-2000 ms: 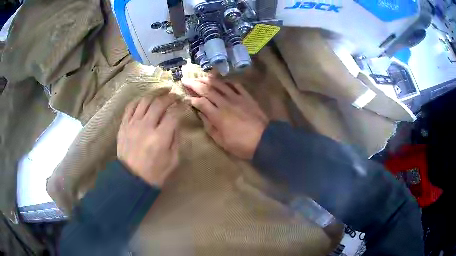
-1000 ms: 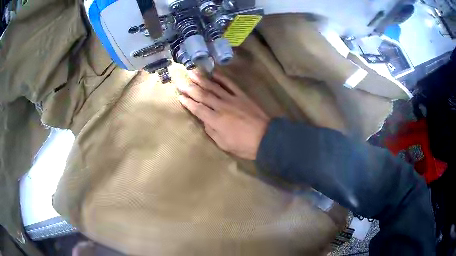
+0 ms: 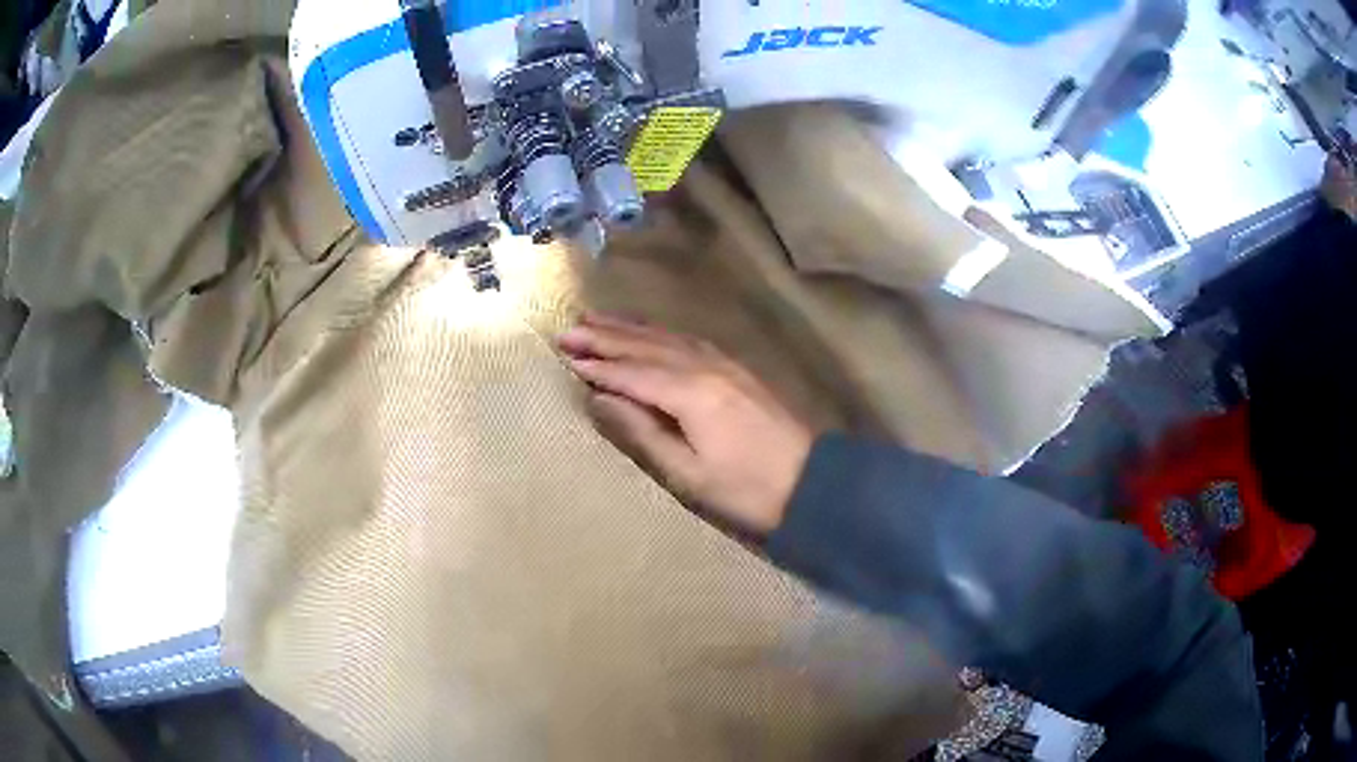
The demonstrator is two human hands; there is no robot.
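Observation:
Tan ribbed cloth [image 3: 447, 551] spreads over the machine bed and hangs over the table's front edge. My right hand [image 3: 692, 417] lies on the cloth, right of and below the needle area, fingers close together and pointing left. A fold or seam line runs under its fingertips. The presser foot [image 3: 484, 273] sits over the cloth in bright light; whether it is raised I cannot tell. The sewing machine head [image 3: 804, 60] stands above, with tension knobs [image 3: 551, 194] and a yellow label [image 3: 674, 149]. My left hand is not in view.
Bunched tan cloth [image 3: 149, 179] lies left of the machine. The white table [image 3: 156, 551] shows at left, with a ruler strip [image 3: 164, 673] on its edge. A red plastic object [image 3: 1228, 506] stands on the floor at right. Part of another person's hand [image 3: 1339, 186] shows at the right rim.
My left hand has left the cloth and gone out of view. My right hand has drawn back from the presser foot towards me. The cloth now lies flatter where the left hand was.

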